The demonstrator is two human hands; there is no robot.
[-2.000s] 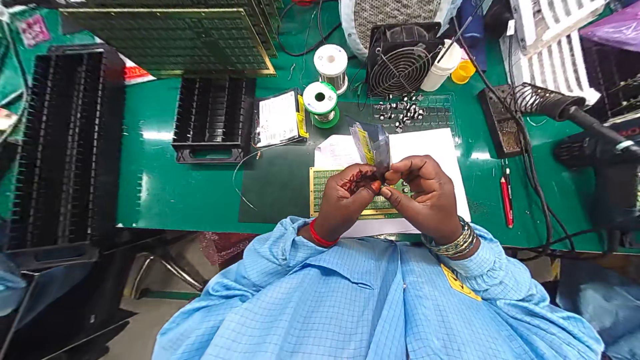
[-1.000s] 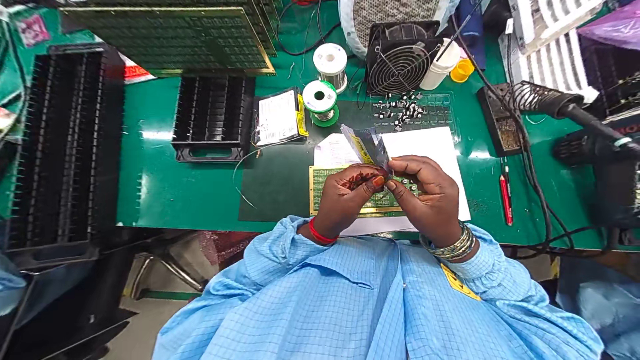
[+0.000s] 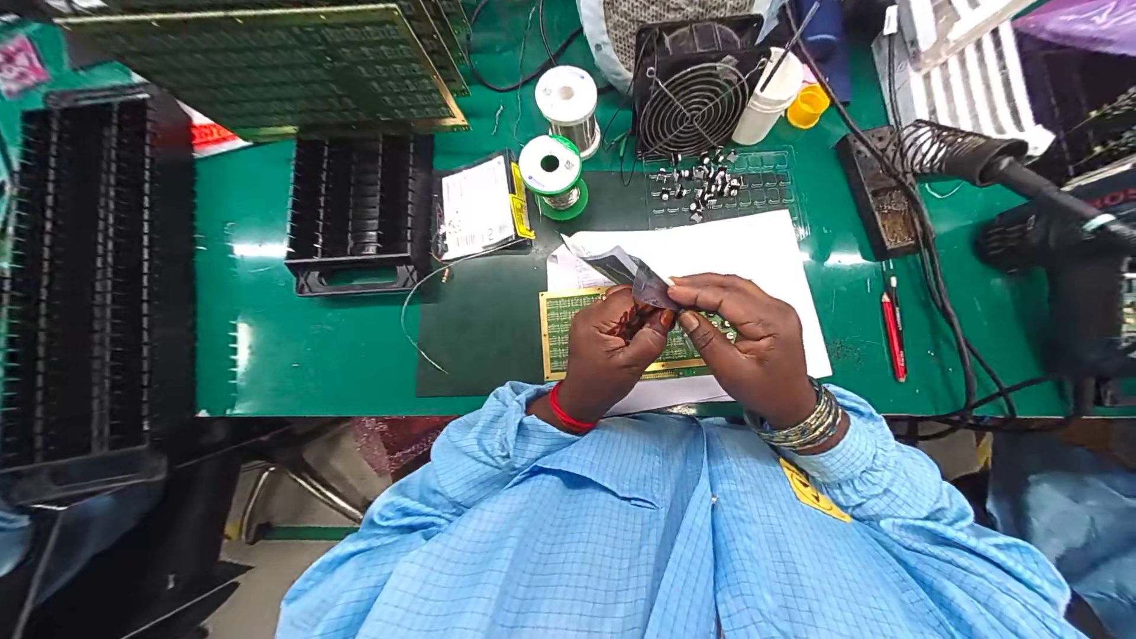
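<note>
Both hands meet over a green circuit board panel (image 3: pixel 568 333) that lies partly on white paper (image 3: pixel 772 257). Between my left hand (image 3: pixel 614 351) and my right hand (image 3: pixel 745 342) is a small grey antistatic bag (image 3: pixel 643 282), its far end tilted up and to the left. My left fingers are curled around its lower end, with some small reddish pieces showing in them. The thumb and forefinger of my right hand pinch the bag's right edge. What is inside the bag cannot be made out.
A clear tray (image 3: pixel 768 182) holds small black components, near a fan (image 3: pixel 692 98). Two solder wire spools (image 3: pixel 550 167) stand left of it, beside a labelled packet (image 3: pixel 484 204). A black rack (image 3: pixel 355 200) sits further left. At right are a soldering iron stand (image 3: pixel 887 195) and a red pen (image 3: pixel 893 333).
The bag's upper end has swung from nearly upright to leaning left. My right fingers have shifted along its edge, while both hands stay over the board.
</note>
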